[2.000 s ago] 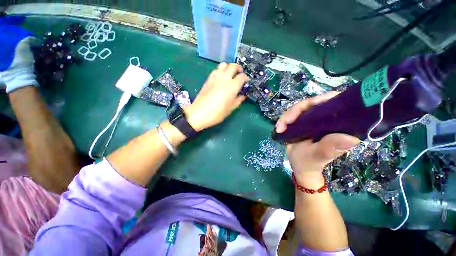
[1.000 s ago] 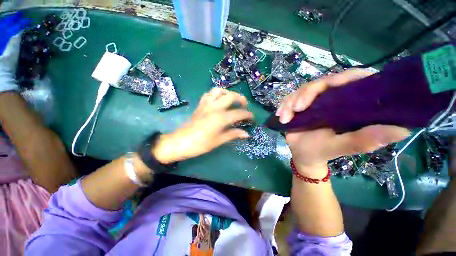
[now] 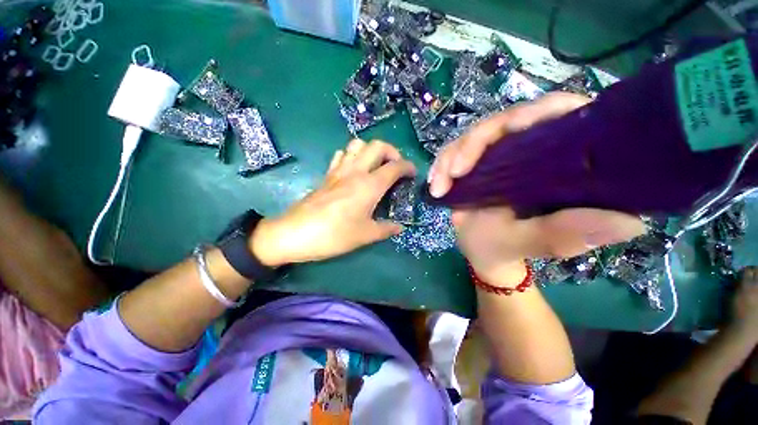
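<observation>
My left hand [image 3: 337, 203] holds a small dark, speckled circuit board module [image 3: 402, 202] between thumb and fingers, just above the bench. My right hand [image 3: 515, 191] grips the large dark purple electric screwdriver [image 3: 573, 162], which has a green label. Its black nose points left at the module's right side; whether it touches is hidden. A patch of tiny silver-blue screws [image 3: 430, 234] lies directly below the module and the nose.
A pile of modules [image 3: 461, 83] lies beyond my hands, and more lie under my right forearm. Three modules [image 3: 252, 139] lie beside the white adapter [image 3: 143, 97]. White frames [image 3: 73, 29] are at far left. A blue-and-white box [image 3: 320, 17] stands at the back. Another person's arm [image 3: 711, 357] is at lower right.
My left hand has moved from the module pile back towards me, to the screwdriver nose, and now holds a module. The view has shifted, so the bench things appear further left and higher.
</observation>
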